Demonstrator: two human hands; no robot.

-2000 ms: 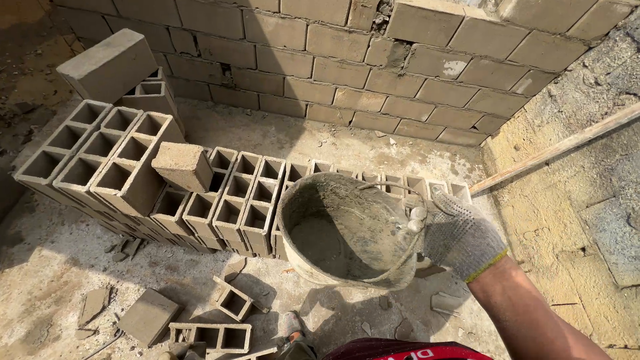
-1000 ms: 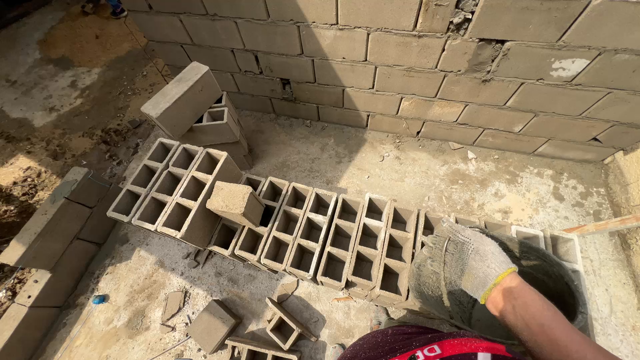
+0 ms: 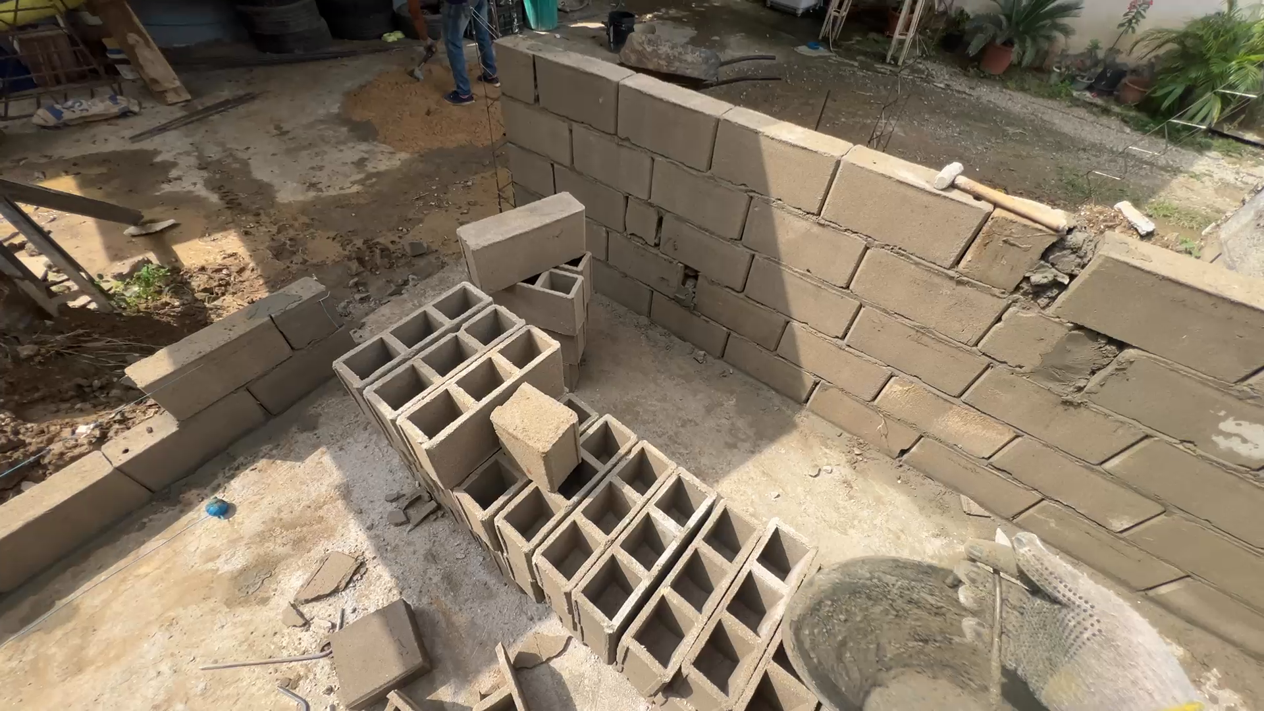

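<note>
My right hand (image 3: 1071, 627), in a grey dotted work glove, grips the wire handle of a mortar bucket (image 3: 879, 617) at the bottom right; grey wet mortar coats the bucket's inside. Left of the bucket, hollow concrete blocks (image 3: 647, 541) stand in a long row with their cells facing up. A small block piece (image 3: 538, 430) lies on them. Behind the row, one more block (image 3: 523, 237) lies tilted on a short stack. My left hand is out of view.
A block wall (image 3: 810, 257) runs along the right, with a hammer (image 3: 1002, 197) on top. A low block wall (image 3: 212, 365) stands at left. Broken pieces and a cut block (image 3: 378, 652) lie on the floor. A person (image 3: 464, 49) stands beside a sand pile (image 3: 410, 109); a wheelbarrow (image 3: 671, 59) is behind the wall.
The view has swung up and left, bringing the yard beyond the wall into sight. The gloved right hand still has the bucket, which now sits at the lower right of the view.
</note>
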